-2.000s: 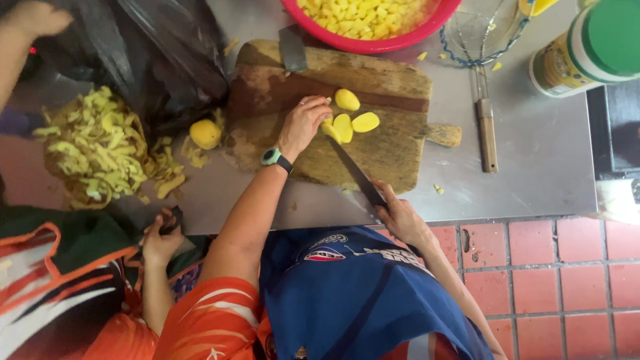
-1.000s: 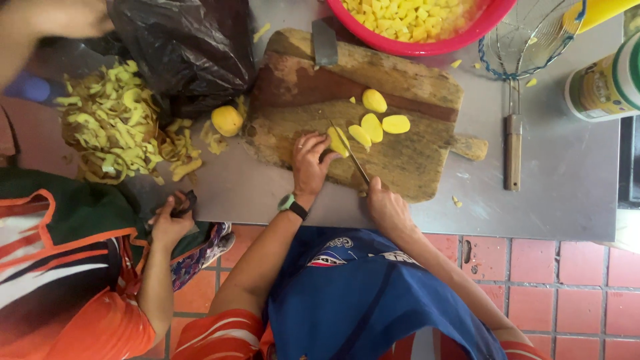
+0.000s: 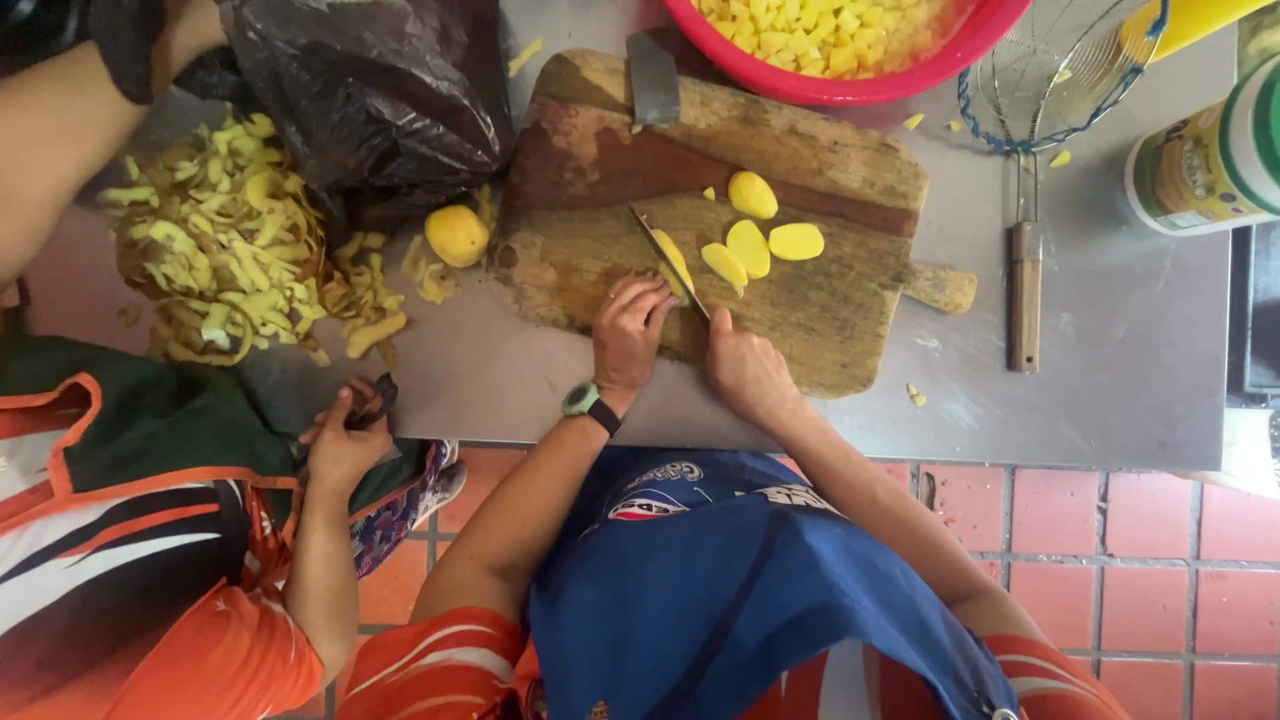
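Observation:
On a worn wooden cutting board (image 3: 800,330), my left hand (image 3: 630,325) holds a peeled potato piece (image 3: 672,262) under its fingertips. The handle of a kitchen knife (image 3: 668,255) is in my right hand (image 3: 748,372); the blade points up and left and lies against that piece. Several flat potato slices (image 3: 748,249) are spread to the right of the blade, with a rounded peeled potato (image 3: 752,195) just above them. A second potato (image 3: 457,236) rests on the metal table left of the board.
Potato peels (image 3: 225,240) are heaped at left beside a black plastic bag (image 3: 375,100). A co-worker's hand (image 3: 345,430) holds a dark object nearby. A pink bowl (image 3: 850,92) of diced potato, a wire skimmer (image 3: 1026,290) and a green-lidded tub (image 3: 1190,165) stand beyond the board.
The slices lay right of the knife in the earlier frames too. My hands and the knife have shifted left across the board, away from those slices.

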